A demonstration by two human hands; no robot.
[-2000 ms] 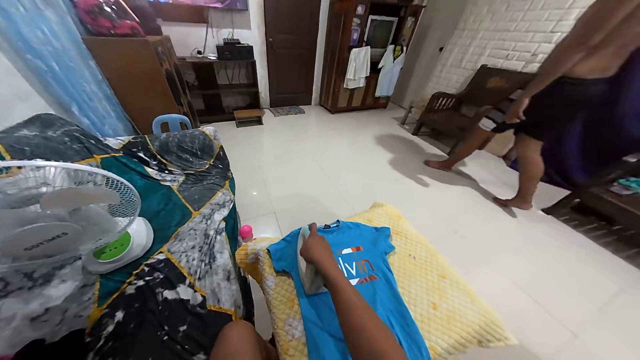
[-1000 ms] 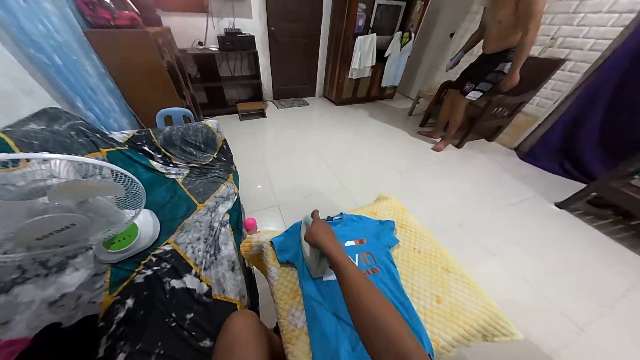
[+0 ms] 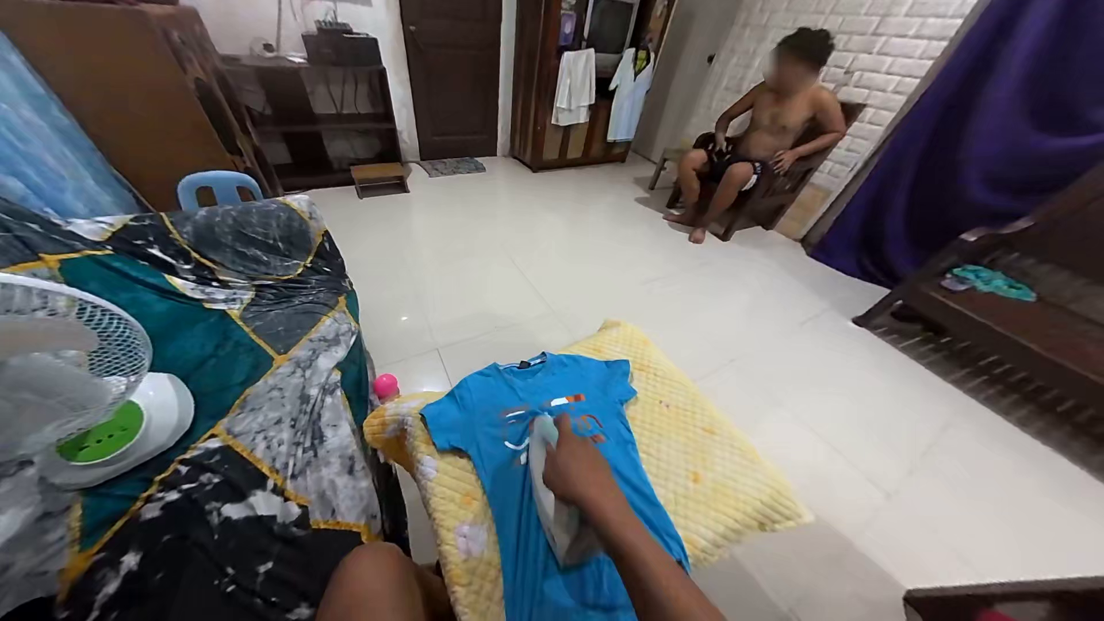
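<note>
My right hand [image 3: 576, 466] grips the handle of a pale grey clothes iron [image 3: 562, 528], which rests on the printed chest and middle of a blue T-shirt [image 3: 496, 470]. The T-shirt lies with its collar away from me and its short sleeves out to both sides. Under it is a yellow quilted blanket [image 3: 699, 448], showing mostly on the right. Part of the print is hidden by the hand and iron. My left hand is out of view.
A bed with a patterned cover [image 3: 285, 388] and a white fan [image 3: 69, 379] are at left. A pink object [image 3: 386, 386] stands between bed and blanket. A person [image 3: 768, 129] sits on a wooden chair at back right, near a purple curtain [image 3: 931, 155] and wooden bench [image 3: 1035, 319].
My right hand and the iron have moved from the shirt's left shoulder area down and right onto its middle. The other person, walking and then standing before, now sits on the chair.
</note>
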